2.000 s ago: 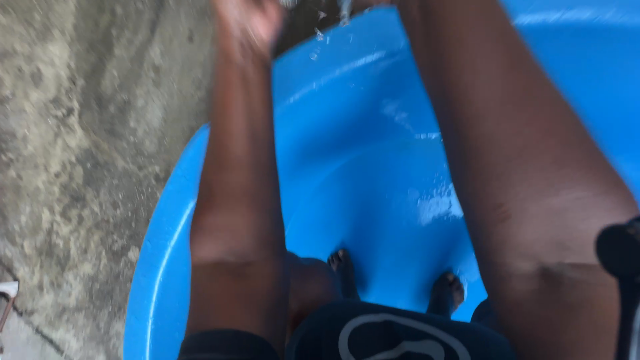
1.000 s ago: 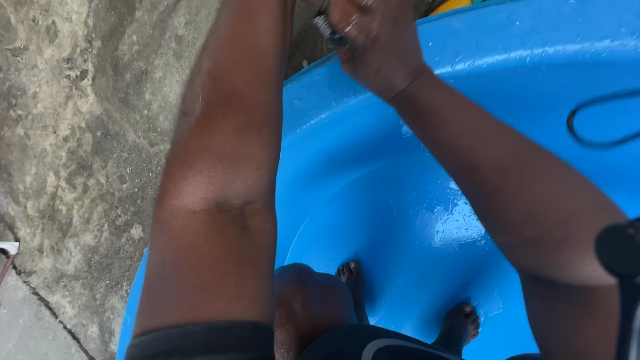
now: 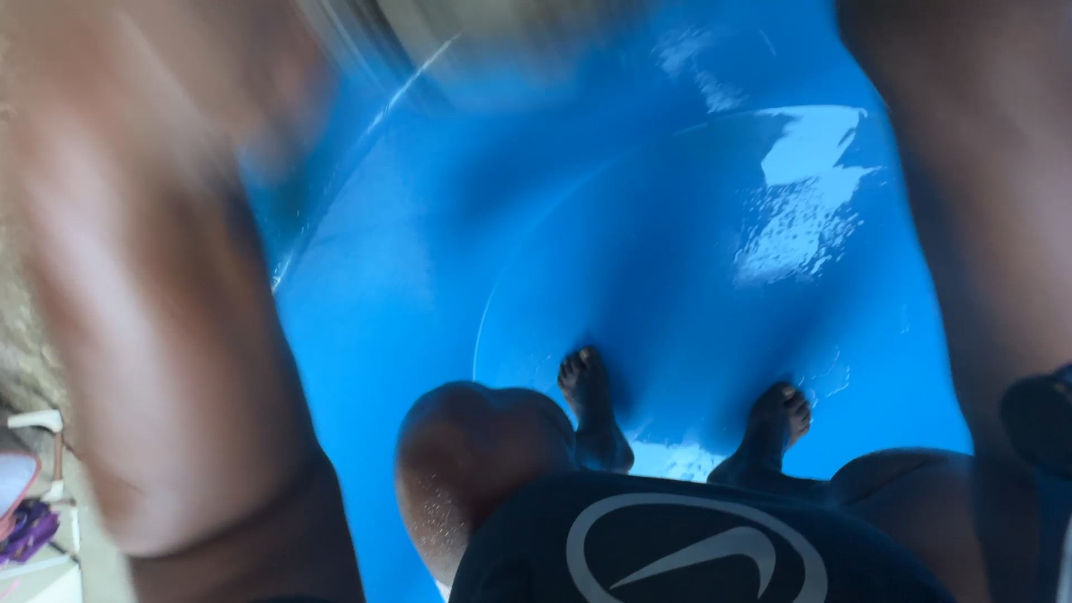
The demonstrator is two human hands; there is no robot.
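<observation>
My left arm runs up the left side, strongly blurred, and what looks like my left hand (image 3: 276, 92) is a smear near the top left. Whether it grips anything cannot be told. Close to it, at the top edge, is a blurred beige and dark thing (image 3: 511, 33) that I cannot identify. Only the right forearm (image 3: 997, 193) shows at the right; my right hand is out of view. Below both arms lies a large blue plastic tub (image 3: 569, 234) with wet, shiny patches. My bare feet (image 3: 586, 394) stand in it, under my knees and dark clothing.
Rough concrete ground (image 3: 25, 335) shows beyond the tub at the left. At the lower left are a pale framed object (image 3: 38, 419) and a purple item (image 3: 29, 532). A dark round object (image 3: 1038, 419) hangs close to the camera at the right edge.
My arms have moved apart. The right hand, seen one second ago near the top centre with a small dark and shiny item, has left the view. The view has shifted.
</observation>
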